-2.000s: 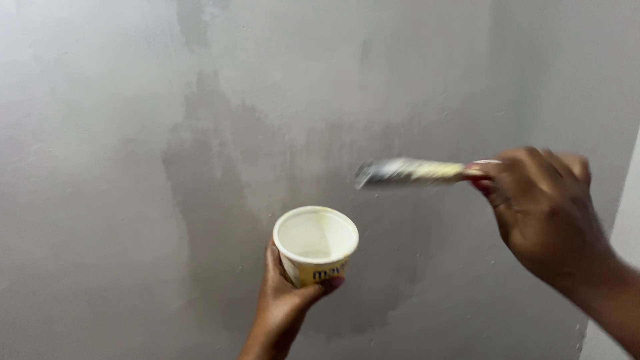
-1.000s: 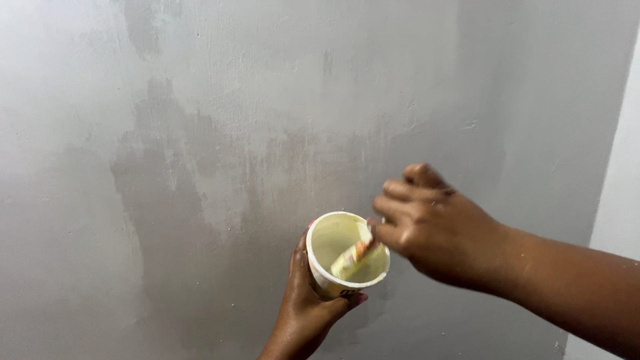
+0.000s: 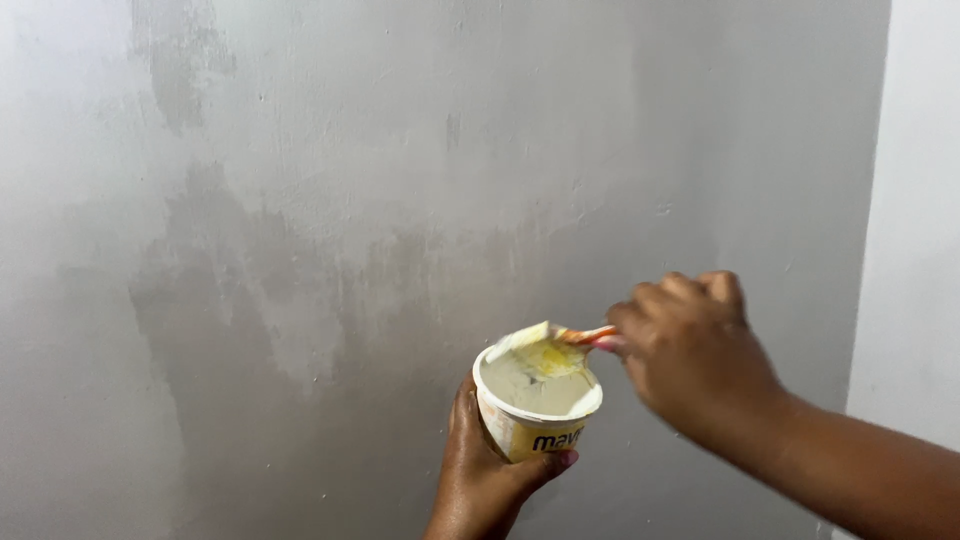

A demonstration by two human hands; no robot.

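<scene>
My left hand (image 3: 491, 469) grips a white plastic tub (image 3: 538, 409) from the left and below; the tub has a yellow printed label. My right hand (image 3: 697, 360) holds a paintbrush (image 3: 551, 352) by its orange-red handle. The brush, smeared with pale and yellow paint, lies at the tub's mouth, over the far part of the rim. Its bristle tips are partly inside the tub and blurred. Behind both hands is a grey painted wall (image 3: 420, 180) with darker, uneven patches at the left and lower middle.
A lighter, whitish wall (image 3: 907, 240) meets the grey wall along an upright edge at the right. Small bumps and drips show on the grey surface.
Two seconds ago the brush was in the air right of the tub and above it; a second ago it was down inside the tub. Now it has lifted to the rim.
</scene>
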